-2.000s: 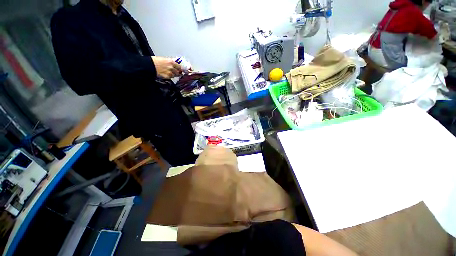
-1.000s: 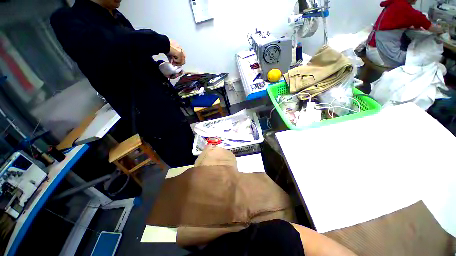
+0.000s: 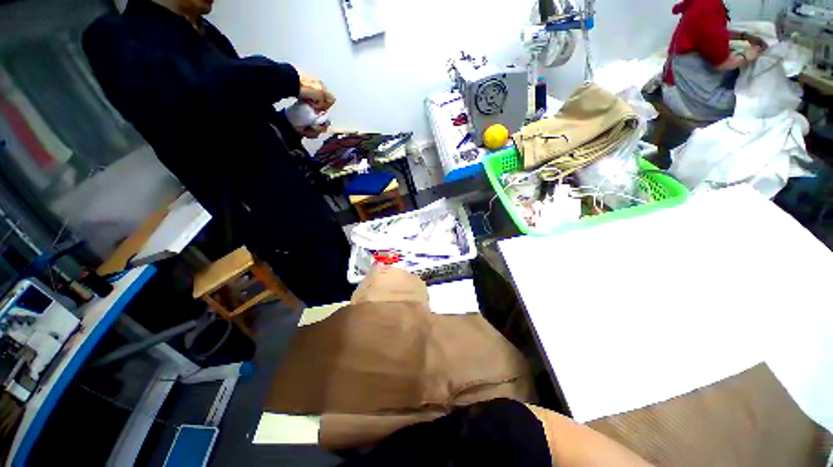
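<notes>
Brown cut fabric pieces [image 3: 356, 356] lie layered on a pale board [image 3: 286, 429] at the lower middle. A finely striped brown panel [image 3: 722, 424] lies on the white table [image 3: 676, 292] at the lower right. A forearm with a black sleeve crosses the bottom edge in front of the brown pieces, and its hand is cut off by the frame. My left hand and my right hand are both out of the picture. The needle area of my machine is not in view.
A green basket [image 3: 598, 222] holds folded tan cloth, cords and oddments. A white crate [image 3: 468, 239] holds papers and a red item. A person in dark clothes [image 3: 237, 137] stands at left near a wooden stool [image 3: 224, 272]. A person in red [image 3: 699, 55] sits at upper right.
The view has shifted slightly. The standing person's hands have changed position around a white item, and the seated person's posture has changed. The brown pieces look unchanged.
</notes>
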